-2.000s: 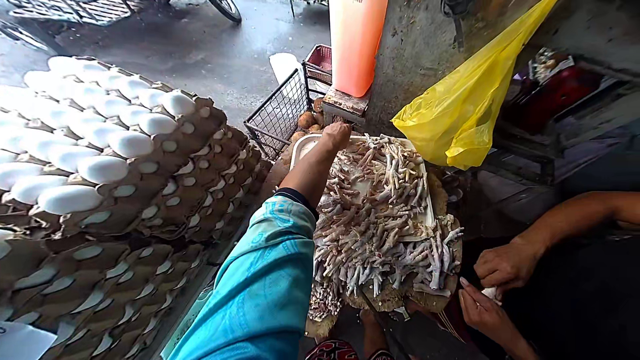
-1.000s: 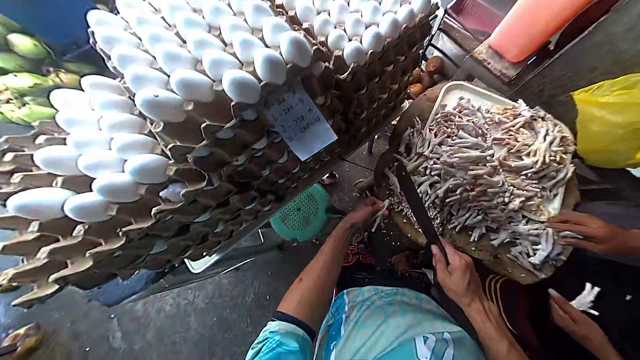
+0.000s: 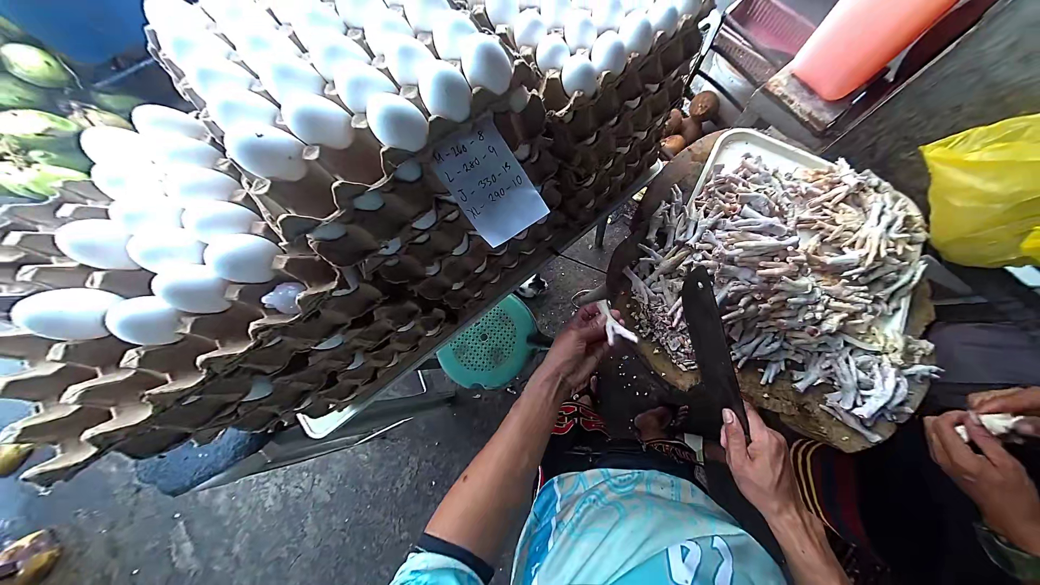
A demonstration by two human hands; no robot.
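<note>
My left hand [image 3: 578,345] grips a chicken foot [image 3: 615,325] between thumb and fingers, just off the near left edge of a round wooden chopping block [image 3: 829,418]. In my right hand [image 3: 756,455] is a long dark-bladed knife [image 3: 711,341], its blade slanting up over the block's near side; the handle is mostly hidden. A large heap of chicken feet [image 3: 780,252] covers the block and a white tray [image 3: 735,142]. Small chopped bits [image 3: 666,329] lie at the block's left.
Stacked cartons of white eggs [image 3: 390,122] with a handwritten paper [image 3: 491,183] rise at left. A green perforated stool [image 3: 487,345] stands below. A yellow plastic bag [image 3: 987,191] hangs at right, and a co-worker's hands [image 3: 979,455] hold a pale piece near the block.
The view has swung far left since two seconds ago. My left hand, earlier reaching to the block's far edge, is now at its near left side. The co-worker's hands have come together since one second ago.
</note>
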